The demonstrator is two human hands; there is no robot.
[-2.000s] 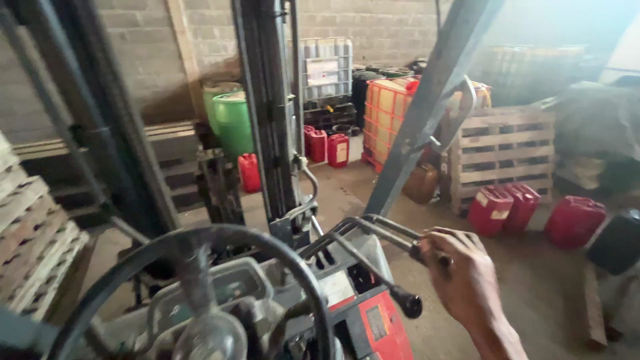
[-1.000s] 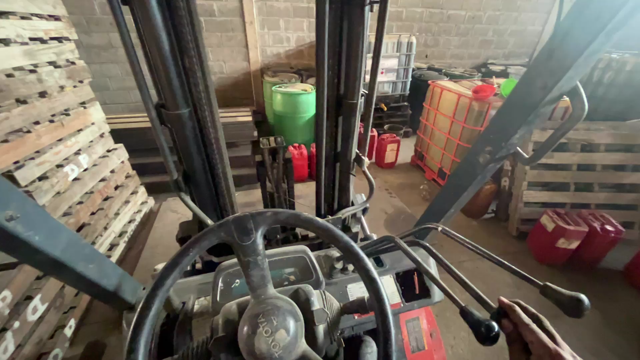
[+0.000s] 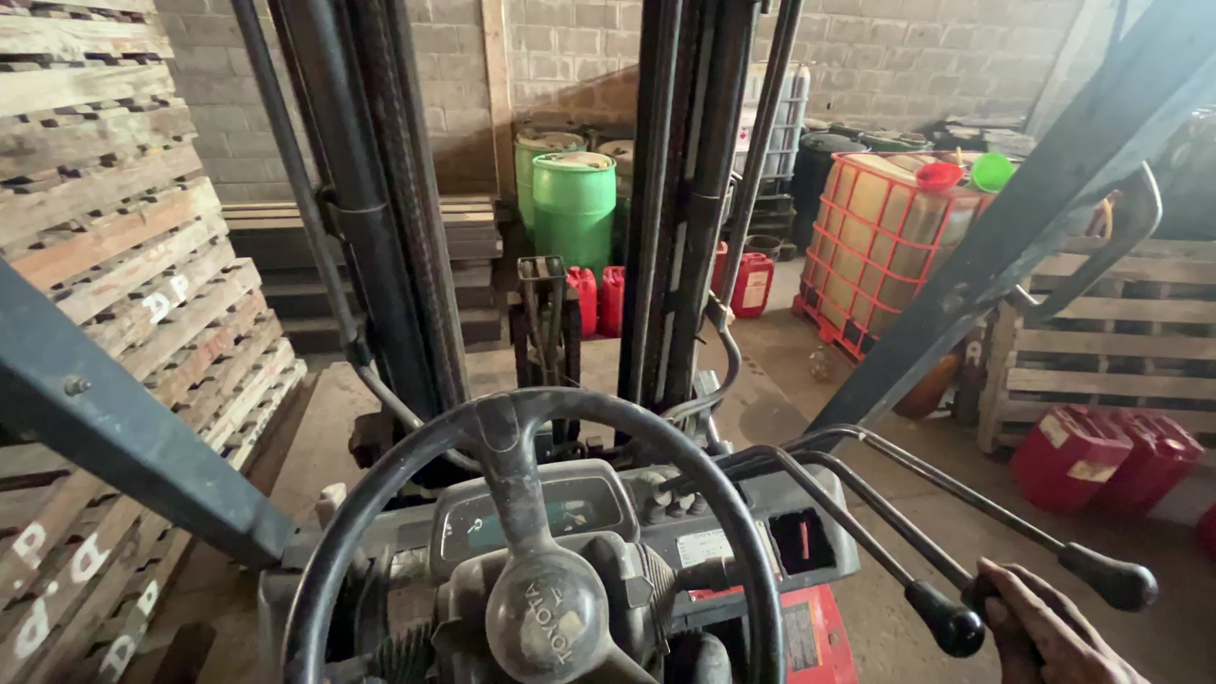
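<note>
My right hand [image 3: 1050,627] grips the middle hydraulic lever [image 3: 893,522] at the lower right, its fingers covering the knob. The nearer lever's black knob [image 3: 945,617] is just left of the hand, and the farther lever's knob [image 3: 1107,577] lies beyond it to the right. A black Toyota forklift steering wheel [image 3: 328,541] stands in front of me, with no hand on its visible rim. Behind it are the instrument panel [image 3: 546,513] and the mast [image 3: 665,218]. My left hand is out of view.
Stacked wooden pallets [image 3: 114,237] rise at the left. Ahead stand green drums [image 3: 575,204], red jerrycans [image 3: 750,285] and a tank in a red cage [image 3: 883,247]. At the right, more red jerrycans [image 3: 1069,456] sit before an upright pallet [image 3: 1111,332].
The view has swung left since two seconds ago, bringing more of the pallet stack into sight. My right hand stays at the levers.
</note>
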